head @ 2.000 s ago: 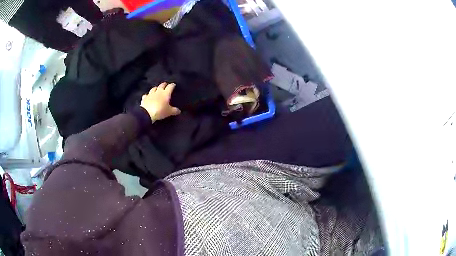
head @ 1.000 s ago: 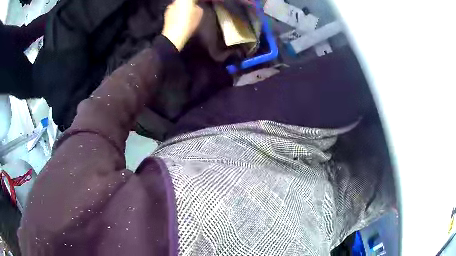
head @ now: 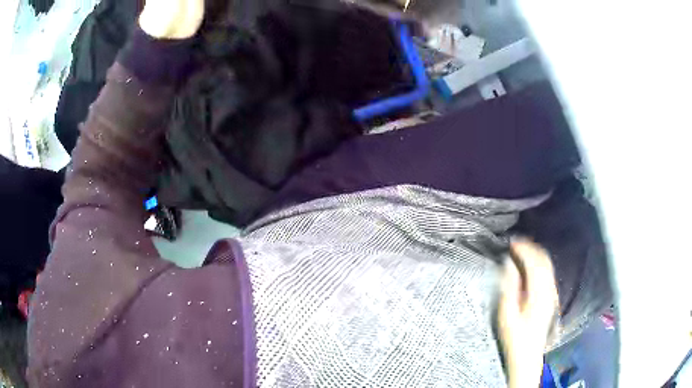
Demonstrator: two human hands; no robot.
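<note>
Black cloth lies heaped at the upper left and centre, reaching the blue crate. My left hand is at the top left over the cloth, cut off by the top edge, so its fingers are hidden. My right hand is blurred at the lower right, over the edge of the grey checked clothing on my lap. Its fingers point up and look bent; whether they hold anything cannot be told.
A large white table with a curved-looking edge fills the right side. Pale scraps lie on the grey floor beyond the crate. A white part with lettering stands at the far left. A blue object shows at bottom right.
My left hand has moved left and up to the frame's top edge. My right hand has come into view at the lower right. The pale opening in the dark cloth by the crate is out of view.
</note>
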